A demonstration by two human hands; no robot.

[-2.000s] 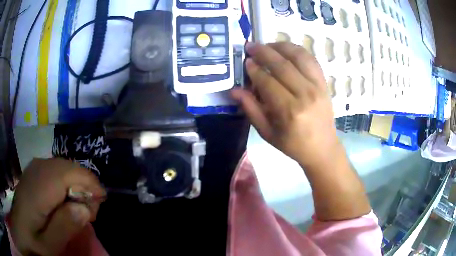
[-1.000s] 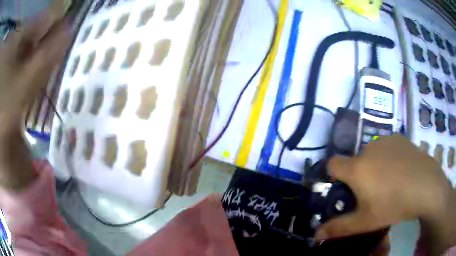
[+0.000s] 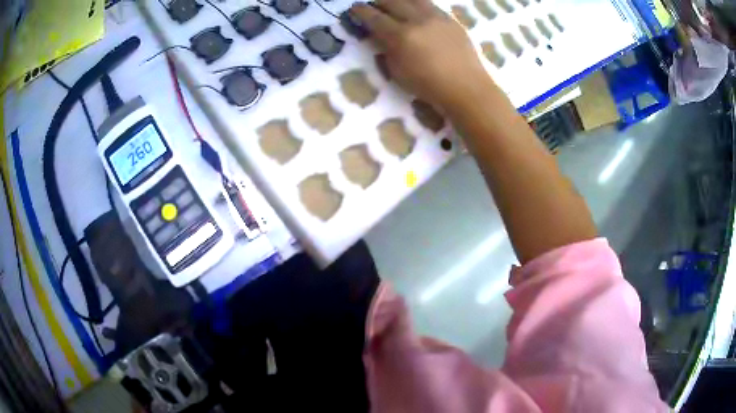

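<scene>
My right hand [image 3: 420,44] is at the top of the white foam tray [image 3: 323,252], its fingertips at a black round unit [image 3: 355,20] there; whether they grip it is hidden. Other black units with thin wires, such as this one [image 3: 242,87], sit in the cut-outs; nearer cut-outs are bare tan. The light grey meter [image 3: 165,193] shows 260. The square metal fixture [image 3: 165,375] at the lower left shows silver spokes and a small round centre. My left hand is not in view.
A thick black cord [image 3: 52,153] loops from the meter's top. Red and black wires run to a small metal terminal [image 3: 242,208] between meter and tray. Yellow sheets [image 3: 52,32] lie upper left. A blue stool [image 3: 637,85] stands beyond the tray.
The view has swung right. My right hand has left the fixture for the right-hand tray. My left hand has gone out of view. The fixture's black round centre now looks silver and spoked.
</scene>
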